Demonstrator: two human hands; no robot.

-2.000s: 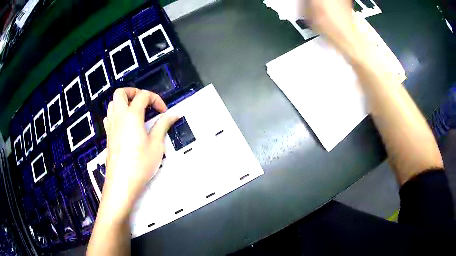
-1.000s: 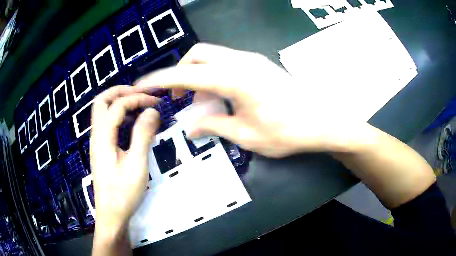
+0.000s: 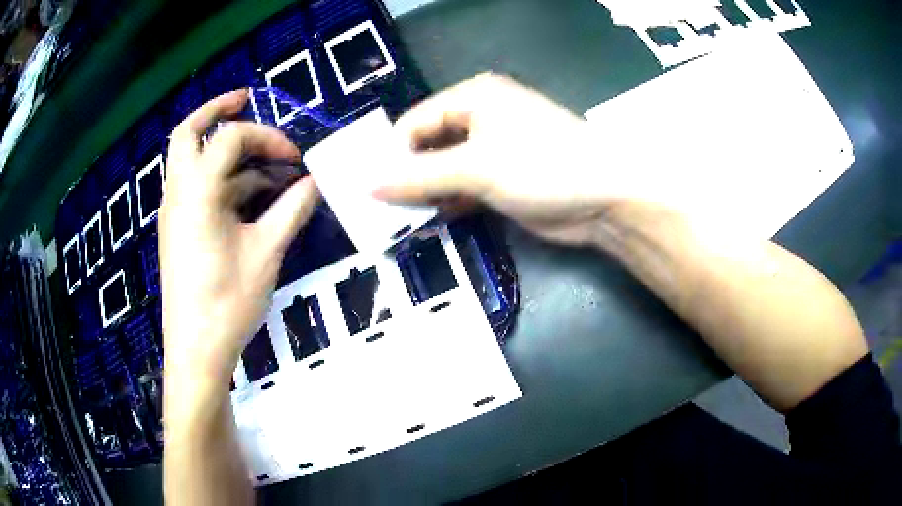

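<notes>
My right hand (image 3: 495, 163) grips a white die-cut adhesive piece (image 3: 361, 178) with a small dark slot near its lower end, held above the parts tray (image 3: 69, 346). My left hand (image 3: 223, 217) is beside it at the left, fingers curled, with a dark blue-edged housing (image 3: 297, 107) at its fingertips; how it is held is partly hidden. The die-cut backing sheet (image 3: 396, 380) lies over the tray's near right part, with several rectangular holes along its upper side and short dark slots. White adhesive frames (image 3: 360, 57) show on housings in the tray.
A stack of white sheets (image 3: 781, 128) lies at the right, partly under my right forearm. A spent white sheet with openings (image 3: 692, 40) lies beyond it. Dark layered tray edges (image 3: 49, 395) are at the far left. The dark green-grey mat (image 3: 613, 336) lies between.
My right hand came from the sheet stack to the tray and now holds a white piece. More holes show in the backing sheet. My left hand has risen off the sheet.
</notes>
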